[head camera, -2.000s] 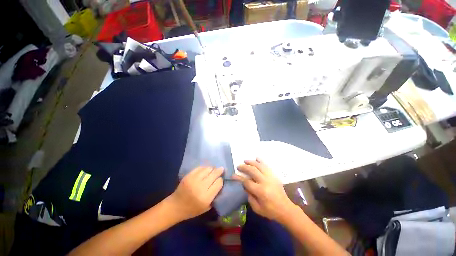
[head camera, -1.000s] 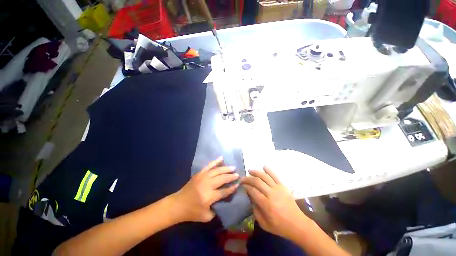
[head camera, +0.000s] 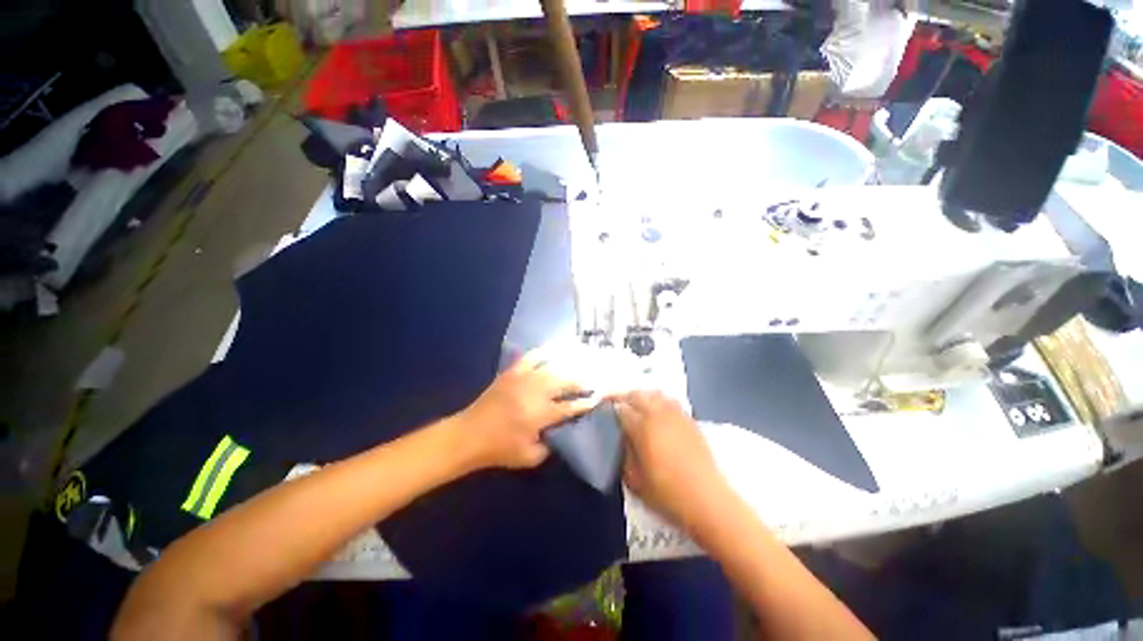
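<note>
The navy garment panel (head camera: 389, 288) lies left of the needle and runs under my forearm to the table's front edge. The grey panel (head camera: 589, 448) lies along its right side, its near end between my hands. My left hand (head camera: 520, 413) rests flat on it, fingers towards the needle. My right hand (head camera: 658, 445) pinches its right edge just in front of the presser foot (head camera: 621, 338), which is glare-lit and unclear. A dark pointed cut piece (head camera: 771, 394) lies under the arm of the white sewing machine (head camera: 777, 276).
Fabric scraps (head camera: 420, 169) lie at the table's back left. Reflective tape (head camera: 216, 477) and a round yellow badge (head camera: 72, 496) show at lower left. A small yellow-gold metal part (head camera: 913, 401) lies beneath the machine arm. The control panel (head camera: 1025, 403) is at right. A red crate (head camera: 386, 82) stands behind.
Both hands have moved forward, closer to the needle, with the grey panel's near end. More navy cloth shows below my hands. The camera view has shifted.
</note>
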